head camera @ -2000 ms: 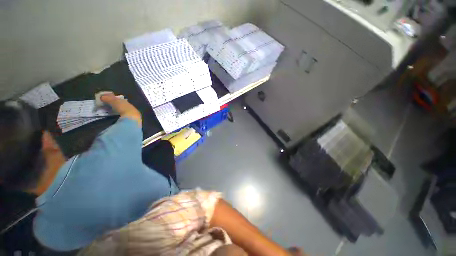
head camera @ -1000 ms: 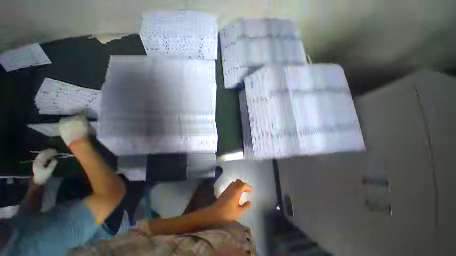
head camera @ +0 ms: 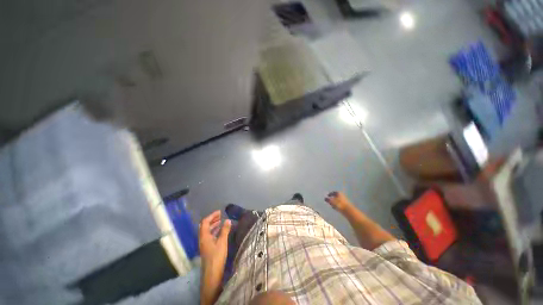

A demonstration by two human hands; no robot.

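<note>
My left hand [head camera: 214, 238] is bare and empty, with thumb and fingers apart, low in front of my body beside the table. My right hand [head camera: 337, 201] is bare, small and slightly blurred over the floor; I see nothing in it. Pale panel stacks [head camera: 65, 184] are at the left, strongly blurred, so single panels cannot be told apart. They lie on a dark green table top [head camera: 131, 274] with a light edge. Neither hand touches them.
A grey cabinet [head camera: 137, 65] stands at the upper left. A blurred yellowish-grey stack with dark sides [head camera: 289, 74] is ahead. A blue crate [head camera: 181, 223] is under the table edge. A red object [head camera: 431, 223] and blue pallet [head camera: 481, 74] are at the right.
The view has swung to the right, away from the wall and the person at the table. The panel stacks have shifted to the left, and both my hands now show over the floor.
</note>
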